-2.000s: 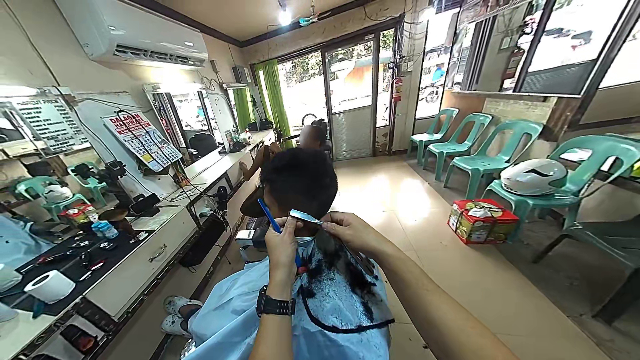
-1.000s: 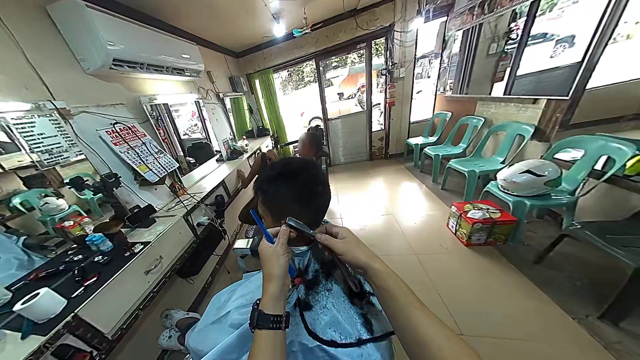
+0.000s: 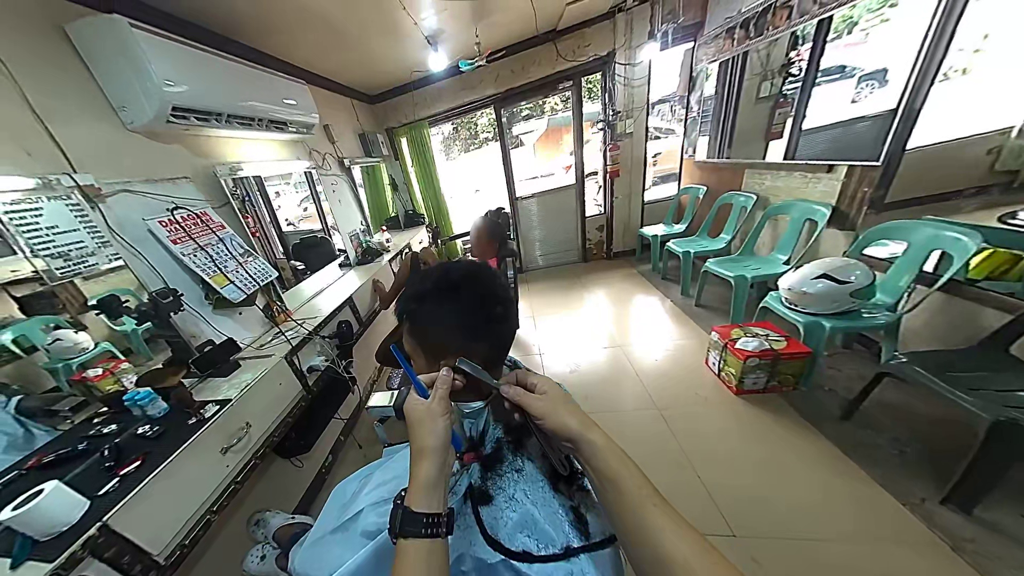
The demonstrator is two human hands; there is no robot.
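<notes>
A seated person with short dark hair (image 3: 460, 312) faces away from me, wrapped in a light blue barber cape (image 3: 360, 520) strewn with cut hair. My left hand (image 3: 432, 408), a black watch on its wrist, holds a blue comb (image 3: 410, 372) upright and tilted, beside the nape. In my right hand (image 3: 544, 404) is a straight razor (image 3: 480, 374), its blade end at the back of the neck, near my left fingertips. Whether the blade touches skin cannot be told. A black cord (image 3: 520, 552) lies across the back of the cape.
At left runs a counter (image 3: 232, 392) with a toilet paper roll (image 3: 44, 510), clippers (image 3: 64, 456) and a drawer. Green plastic chairs (image 3: 744, 264) line the right wall, one bearing a white helmet (image 3: 826, 285). A red box (image 3: 758, 357) sits on the floor. Another person (image 3: 488, 240) is ahead.
The comb and razor stay in my hands near the neck. The razor's blade end has shifted slightly around the nape.
</notes>
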